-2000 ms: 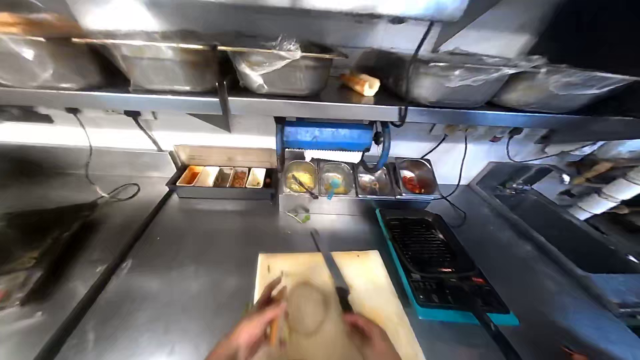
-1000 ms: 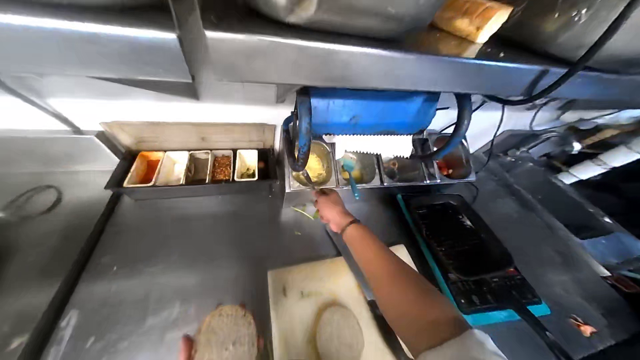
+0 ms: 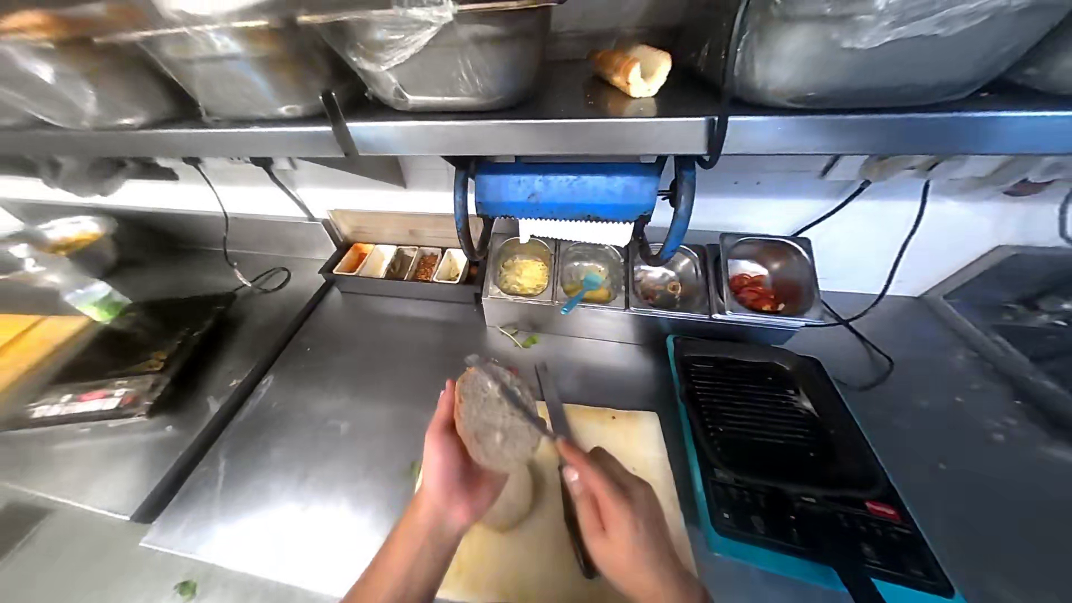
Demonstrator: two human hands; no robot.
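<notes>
My left hand [image 3: 459,469] holds a bread slice [image 3: 498,419] up over the cutting board [image 3: 641,444], cut face showing. In my right hand [image 3: 615,519] is a spreader or table knife [image 3: 512,394], its blurred blade against the upper face of that slice. A second bread piece [image 3: 511,502] lies on the board below, partly hidden by the slice and my left hand. To its right a long knife with a black handle [image 3: 576,528] rests on the board, its blade pointing away from me, partly behind my right hand.
Steel tubs behind the board hold a pale yellow food [image 3: 523,275], a turquoise utensil [image 3: 582,293] and red slices [image 3: 754,291]. A small condiment rack [image 3: 402,287] stands left of them, below a blue roll dispenser [image 3: 569,191]. At right sits a grill pan on a cooker [image 3: 754,410].
My right hand has come back from the tub of pale yellow food to the slice, with the spreader in it. My left hand has brought its slice rightward over the board.
</notes>
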